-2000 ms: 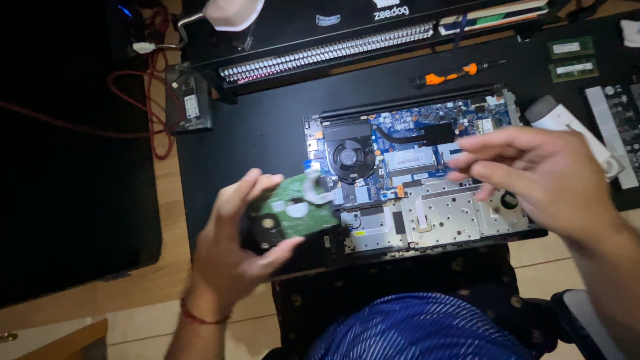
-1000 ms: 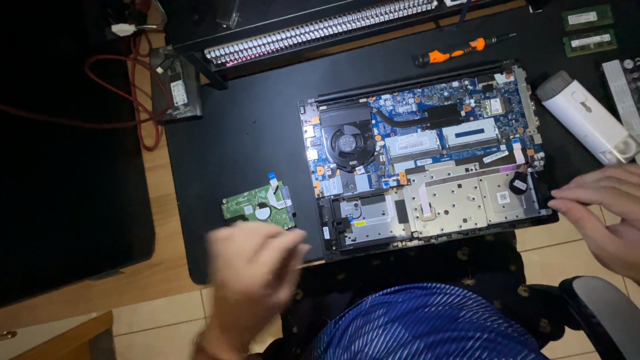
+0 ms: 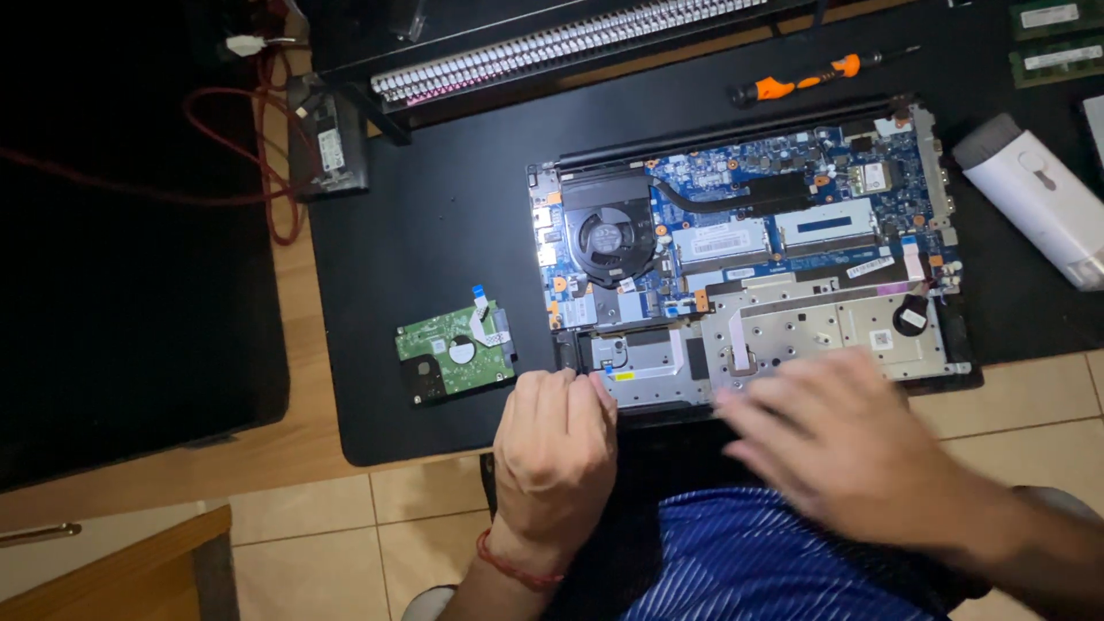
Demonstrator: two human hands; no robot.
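Note:
An opened laptop base lies on the black desk mat, its blue motherboard (image 3: 716, 164), cooling fan (image 3: 609, 241) and metal inner panel (image 3: 832, 328) exposed. My left hand (image 3: 556, 431) is at the base's front left corner, fingers curled; whether they grip anything is hidden. Over the front edge of the metal panel, my right hand (image 3: 828, 431) is blurred, fingers spread, with nothing visible in it. Left of the laptop rests a hard drive (image 3: 455, 349), green circuit board up, with a white ribbon cable (image 3: 485, 323) that has a blue tip.
Behind the laptop lies an orange and black screwdriver (image 3: 806, 79). A white device with a dark end (image 3: 1035, 203) is to the right, below green memory modules (image 3: 1061, 56). A black box (image 3: 328, 142) and red cable (image 3: 203, 129) sit at the left, near a black stand (image 3: 379, 103).
The hard drive, in my left hand two seconds ago, now lies on the mat. My left hand has moved right to the laptop's corner; my right hand has come in from the right side.

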